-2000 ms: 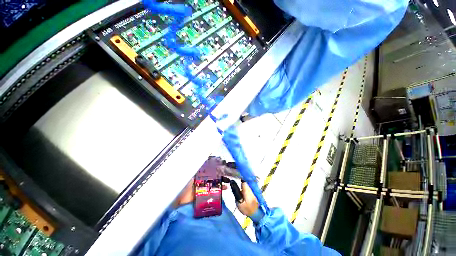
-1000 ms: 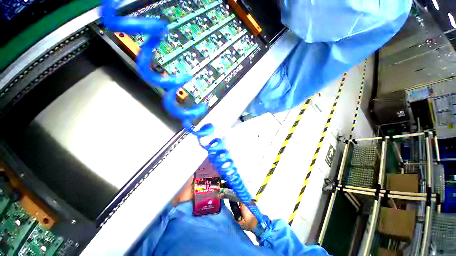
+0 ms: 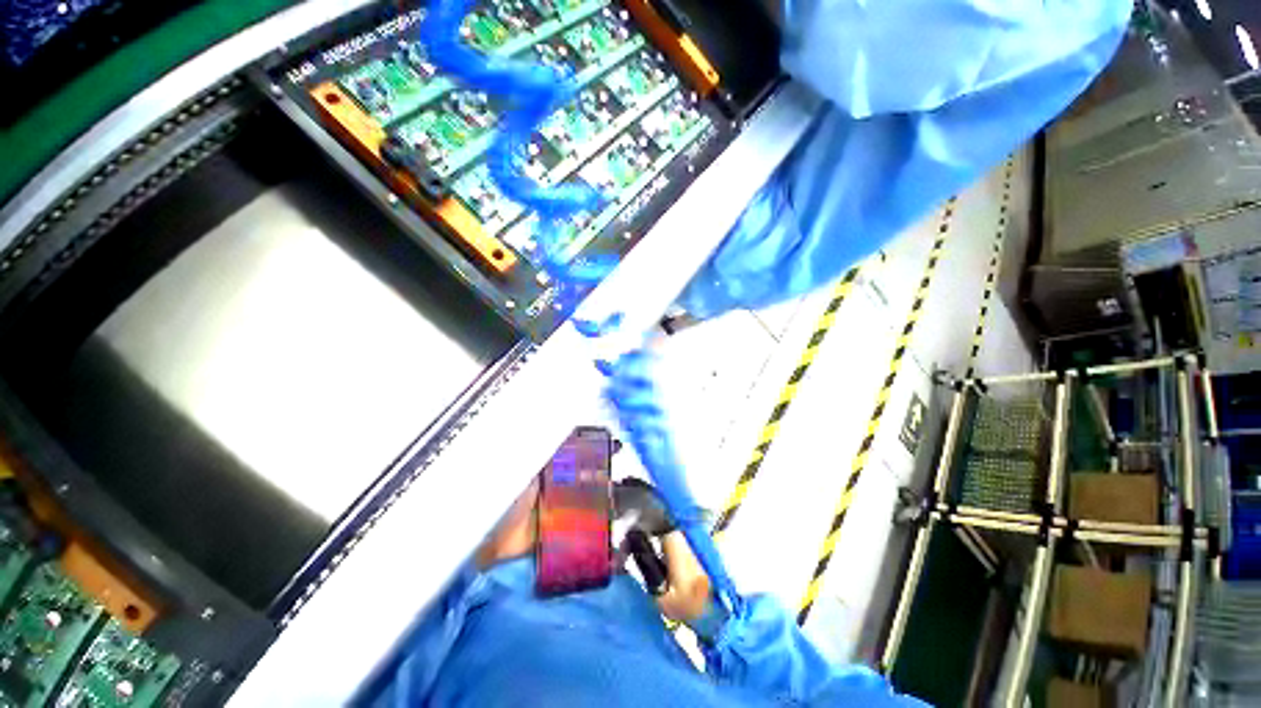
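A smartphone (image 3: 574, 519) with a reddish lit screen is held upright below the pale line edge. My left hand (image 3: 510, 535) is behind its left side and grips it; most of its fingers are hidden by the phone. My right hand (image 3: 675, 564) is at the phone's right side, with black coverings on some fingers. It is small and blurred, and whether it touches the phone is unclear. A blue coiled cord (image 3: 528, 159) runs from the top across the line to my right wrist.
A black pallet (image 3: 307, 94) of green circuit boards (image 3: 553, 125) lies on the conveyor ahead; another pallet (image 3: 208, 647) is cut off at lower left. A shiny plate (image 3: 277, 360) shows between them. A person in a blue smock (image 3: 885, 180) is beyond. Racks with cartons (image 3: 1099, 609) stand right.
The phone screen's picture has changed and blurred. The blue cord has swung left, then back right. My right fingers have shifted slightly beside the phone.
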